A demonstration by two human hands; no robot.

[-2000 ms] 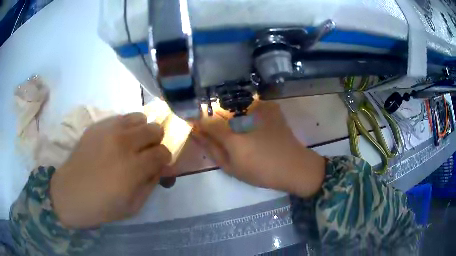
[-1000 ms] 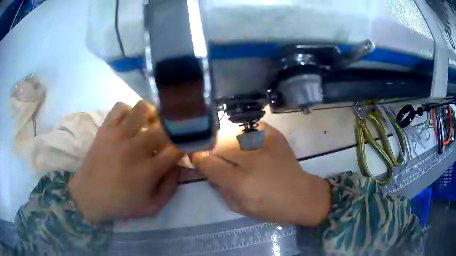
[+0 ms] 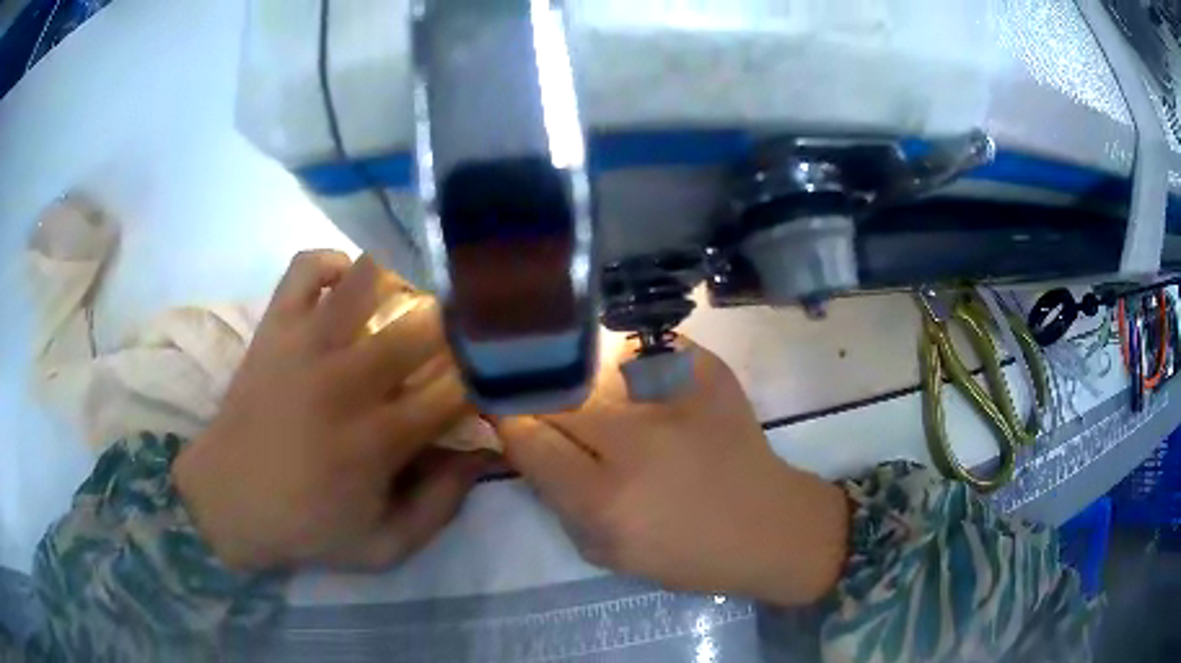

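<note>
The pale peach-beige sleeve piece [image 3: 168, 369] lies crumpled on the white table to the left and runs under my left hand. My left hand [image 3: 343, 421] pinches the fabric, and a small bit shows between my two hands. My right hand [image 3: 674, 473] is beside it, fingertips at the same bit of fabric. The white sewing machine head [image 3: 725, 65] with a blue stripe stands over both hands. The chrome take-up lever guard [image 3: 512, 220] hides the needle area and some fingertips. The thread tension assembly [image 3: 654, 317] is above my right hand.
Gold-handled scissors [image 3: 965, 389] lie right of the machine bed [image 3: 842, 356]. Pale threads and small red and black tools [image 3: 1142, 339] are at the far right. A ruler strip [image 3: 570, 624] runs along the front edge. Blue plastic [image 3: 1085, 544] shows below the table at right.
Since two seconds ago, my left hand has moved right and closer to my right hand, and the lit fabric between them is mostly covered. The camera view has shifted; the machine appears lower.
</note>
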